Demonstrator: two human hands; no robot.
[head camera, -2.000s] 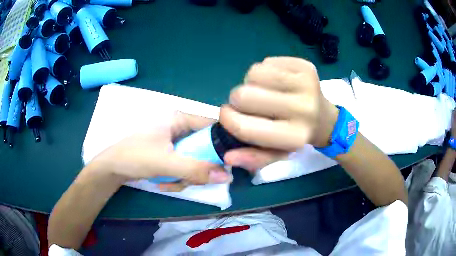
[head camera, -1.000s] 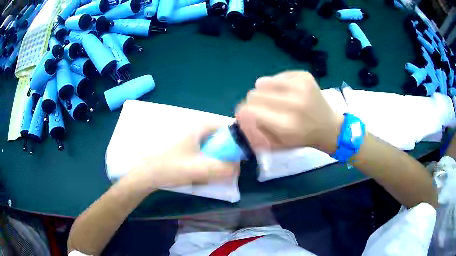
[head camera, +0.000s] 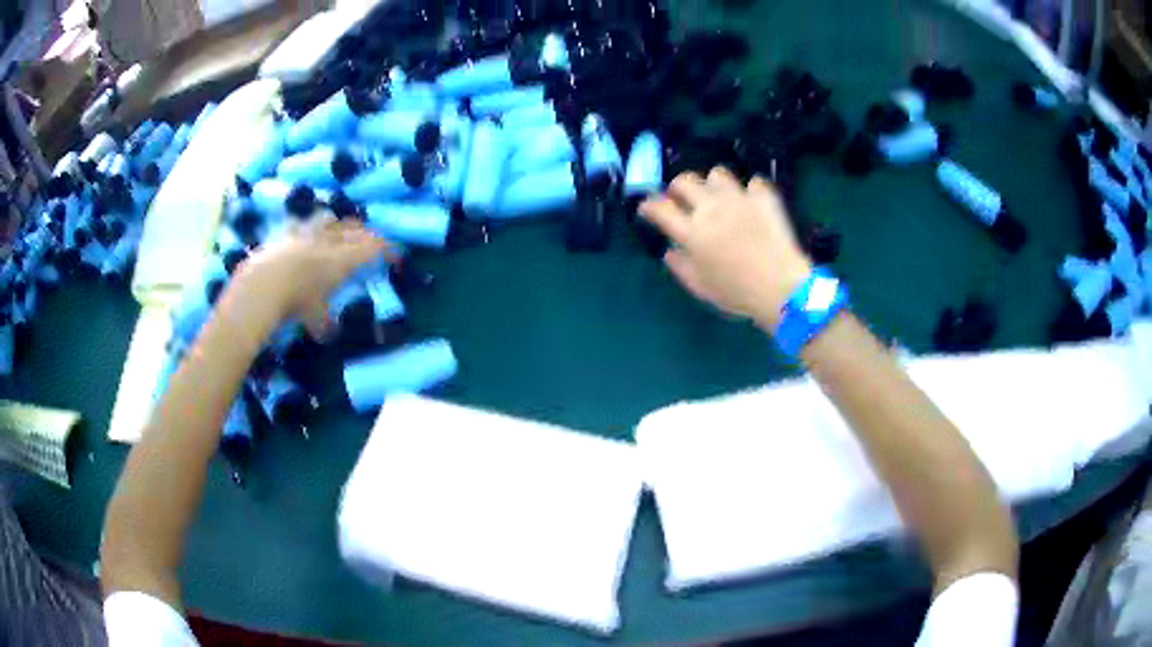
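Light-blue bodies with dark ends (head camera: 481, 167) lie heaped at the left and centre; some sit under and around my left hand. My left hand (head camera: 303, 268) is blurred over this heap, and I cannot tell whether its fingers hold a body. My right hand (head camera: 726, 238) is over mid-table with its fingers apart and nothing clearly held. Its fingertips are beside dark caps and just below an upright blue body (head camera: 644, 162). Black caps (head camera: 790, 116) lie in a dark heap beyond my right hand. A single blue body (head camera: 401, 373) lies apart, nearer to me than the heap.
Two white pads (head camera: 499, 506) (head camera: 783, 487) lie along the near edge of the green table, with more white material at right. A pale printed strip (head camera: 190, 209) lies at left. More blue bodies (head camera: 970, 190) lie at right. A person's white sleeve shows at far right.
Both hands have parted and moved forward, left hand to the blue heap, right hand to the caps. The body and cap they held together are no longer seen between them. The view has tilted up.
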